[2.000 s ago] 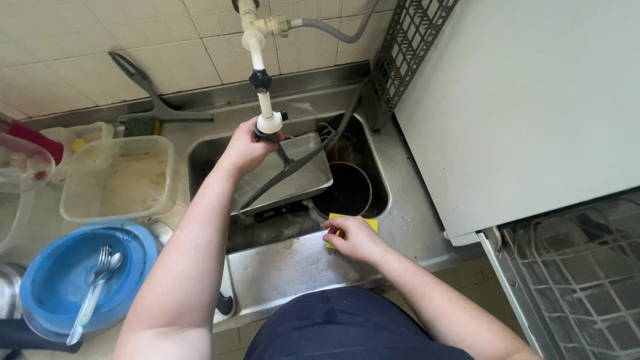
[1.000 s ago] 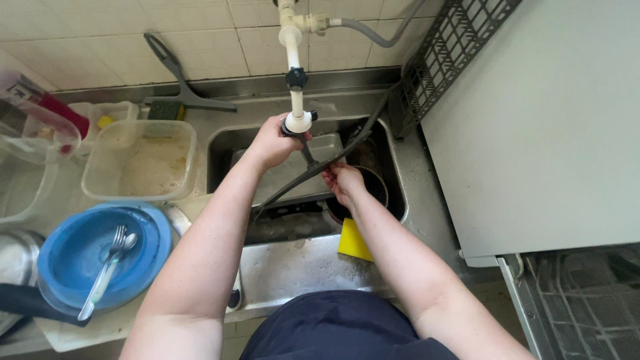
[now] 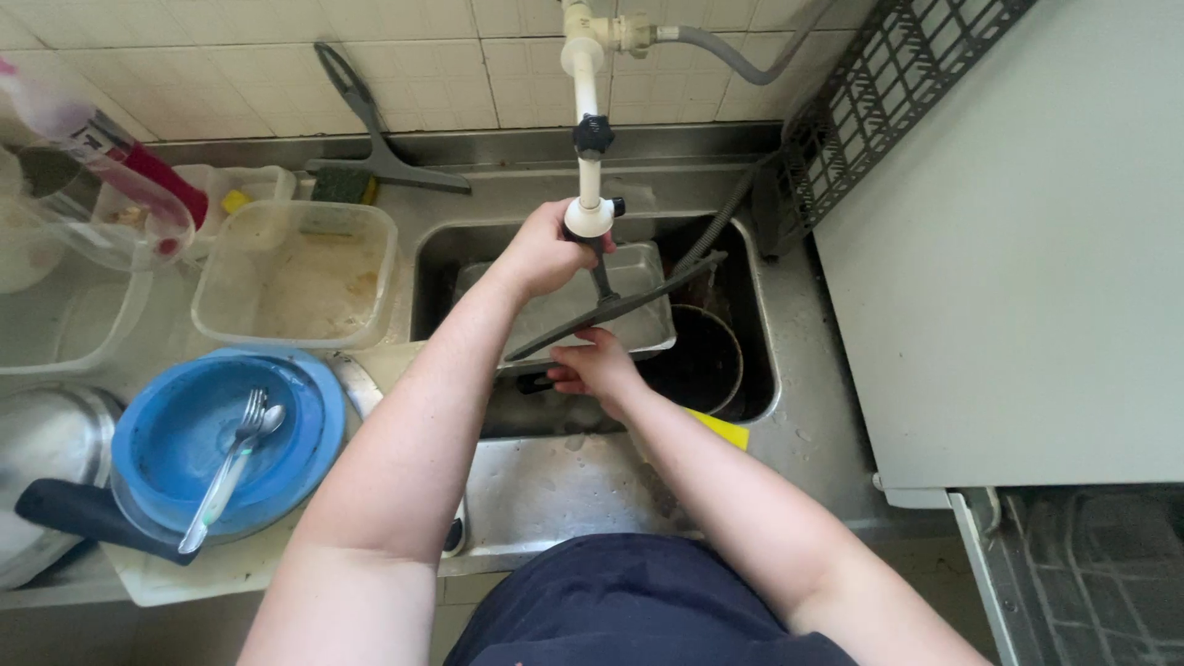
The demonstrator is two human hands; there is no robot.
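Note:
My left hand (image 3: pixel 555 250) is closed around the short stem of a dark T-shaped squeegee (image 3: pixel 615 307), just below the white tap's spout (image 3: pixel 589 217). The squeegee's blade slants over the sink. My right hand (image 3: pixel 597 370) is at the underside of the blade, a fingertip against it and the other fingers apart. Beneath lie a rectangular metal tray (image 3: pixel 652 268) and a dark round pan (image 3: pixel 712 356) in the steel sink. A yellow sponge cloth (image 3: pixel 721 428) rests on the sink's front edge, partly hidden by my right forearm.
At left stand blue bowls (image 3: pixel 319 407) with a fork and spoon, a clear plastic container (image 3: pixel 384 277), and a metal lid (image 3: pixel 46 462). Behind are another squeegee (image 3: pixel 398 166) and a scouring sponge (image 3: pixel 342 185). A dark rack (image 3: pixel 869 120) and white panel (image 3: pixel 999 277) border the right side.
My right hand has let go of the yellow cloth at the sink's front edge and moved up and left to the squeegee blade. My left hand stays below the spout.

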